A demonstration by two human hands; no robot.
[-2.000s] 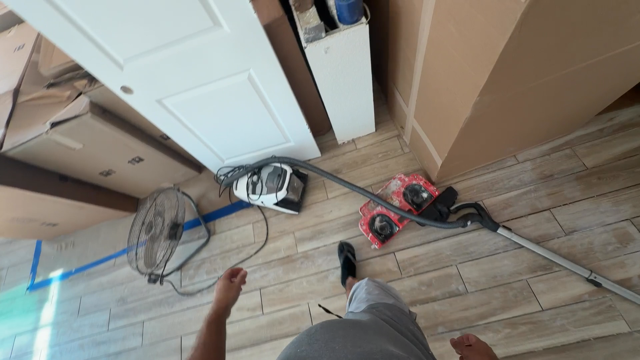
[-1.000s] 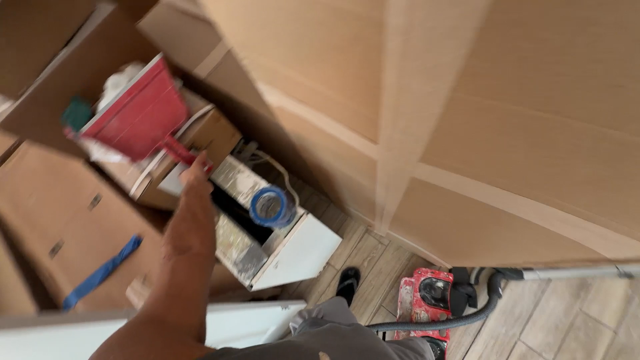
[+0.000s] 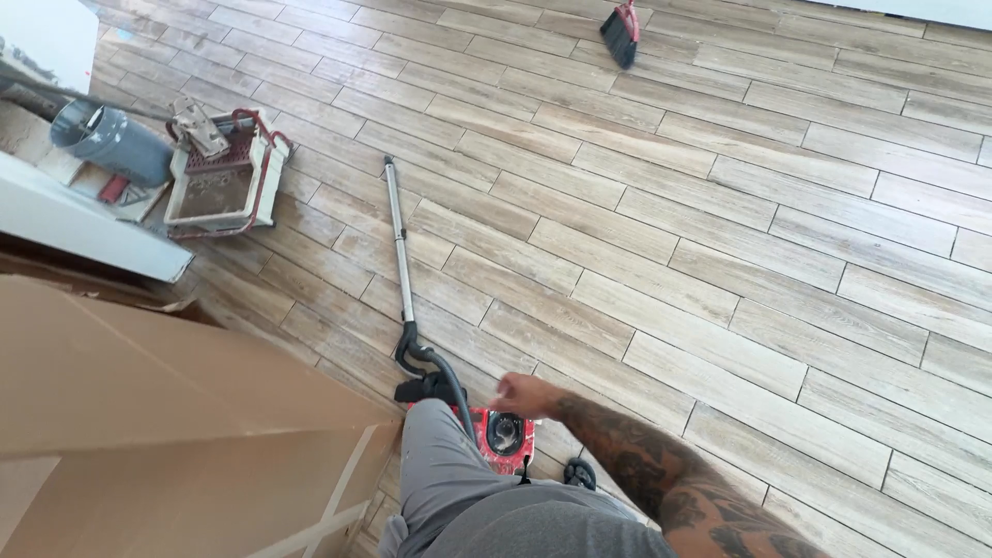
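Observation:
My right hand [image 3: 521, 395] hangs above the floor with its fingers loosely curled and nothing visible in it. Just below it in the view lies a red plastic board with black oval pads [image 3: 505, 434], partly hidden by my leg. A vacuum cleaner's grey hose [image 3: 457, 387] crosses the board and joins a black handle and a metal wand [image 3: 401, 248] on the wood-look tile floor. My left hand is out of view. Farther off, a broom head with dark bristles and a red top [image 3: 620, 37] rests on the floor; its handle runs out of view.
Large cardboard [image 3: 232, 403] stands close on the left. Beyond it are a white panel [image 3: 85, 217], a grey bucket [image 3: 116, 143] and a white wash tub with a red frame [image 3: 221, 182]. My shoe [image 3: 579, 473] is beside the red board. Tiled floor [image 3: 697, 310] stretches to the right.
The view has swung strongly from the cardboard corner to the open floor. My left hand, earlier on a red dustpan's handle, has left the view with it. My right hand has come into view.

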